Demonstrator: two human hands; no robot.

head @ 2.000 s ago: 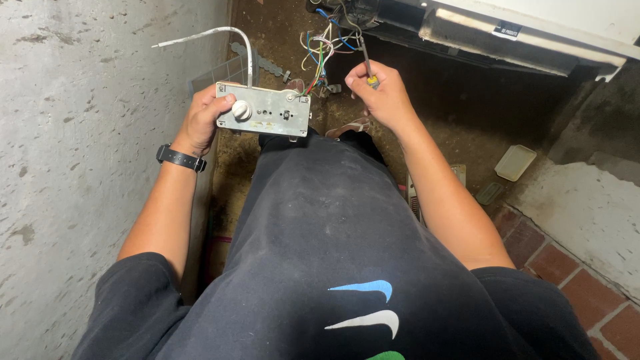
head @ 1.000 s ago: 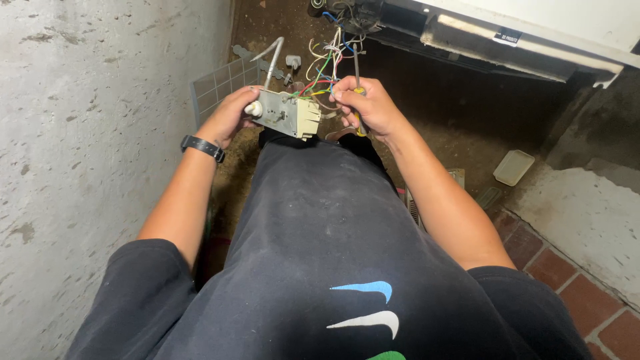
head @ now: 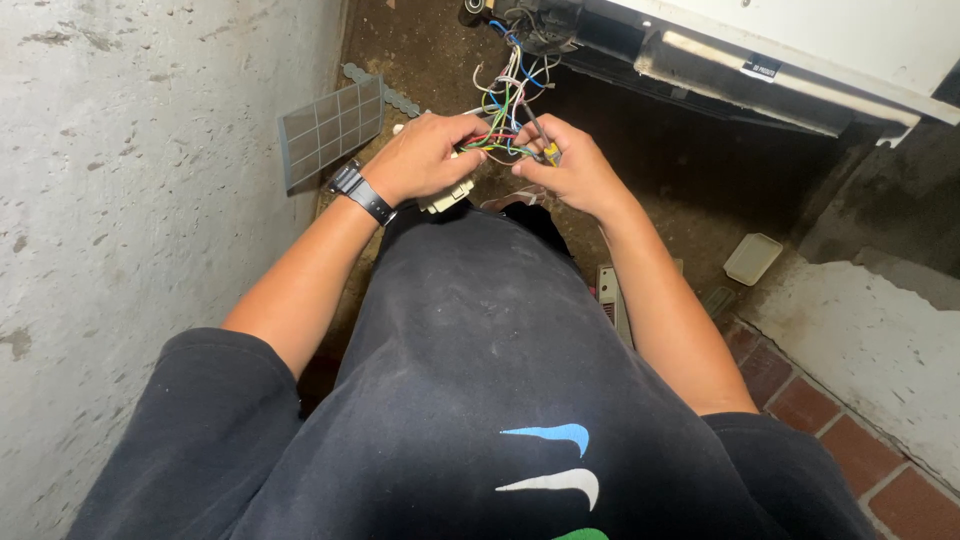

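My left hand [head: 431,159] grips a cream plastic and metal control unit [head: 448,196], most of it hidden under the palm, with its wires coming out by the thumb. In my right hand [head: 571,166] is a screwdriver with a yellow handle [head: 553,154], its shaft pointing up and left. The right fingertips are at the coloured wires between the two hands; whether they pinch one is hard to tell. A loose bundle of wires [head: 514,82], blue, white, green and red, runs up from the hands to the underside of a white appliance [head: 825,37].
A pale wall [head: 150,150] stands close on the left, with a grey grid panel [head: 334,127] beside it. On the floor at right lies a shallow cream tray [head: 753,259]. Red brick tiles [head: 806,405] edge the lower right. A slotted pale part [head: 611,300] lies beside my right forearm.
The control unit has been turned from its knob face to its cream side. My left hand has moved right, nearer the wires and my right hand, which still holds the screwdriver.
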